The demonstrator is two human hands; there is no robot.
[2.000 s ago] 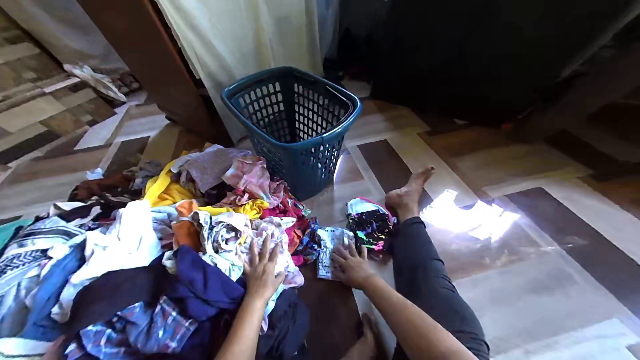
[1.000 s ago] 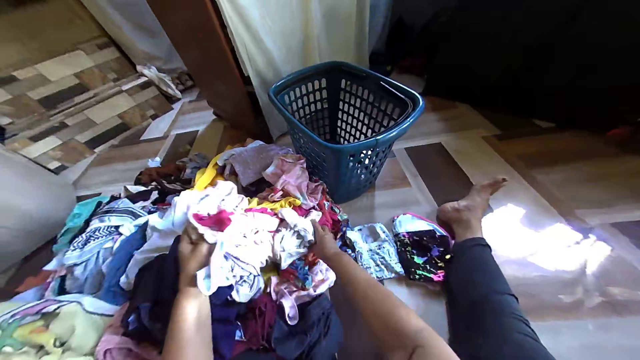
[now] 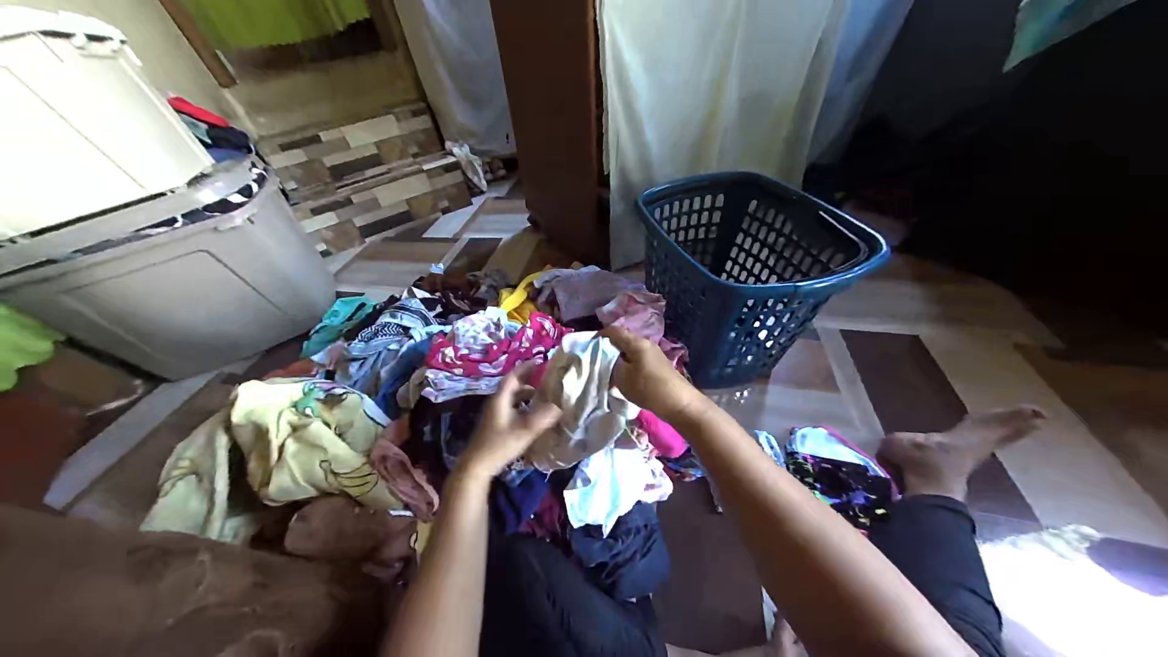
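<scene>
My right hand (image 3: 643, 370) grips the top of a pale cream garment (image 3: 579, 392), which hangs over the heap of clothes. Close to its left side is my left hand (image 3: 511, 420), fingers apart and curved; it seems to hold nothing. Below the garment lies a white cloth (image 3: 616, 488), with a pink patterned cloth (image 3: 497, 351) beyond my left hand. A yellow printed cloth (image 3: 306, 438) rests at the heap's left. Folded black patterned clothing (image 3: 839, 479) lies on the floor beside my foot.
A dark blue plastic laundry basket (image 3: 766, 283) stands behind the heap, on the right. Large lidded grey bins (image 3: 192, 292) are at the left. A white curtain (image 3: 712, 109) hangs by a brown wooden post (image 3: 552, 128). My outstretched leg lies at the right.
Both hands were on the heap a second ago, around a white bundle; now the right one holds up a pale garment. The view has swung left, bringing the bins in.
</scene>
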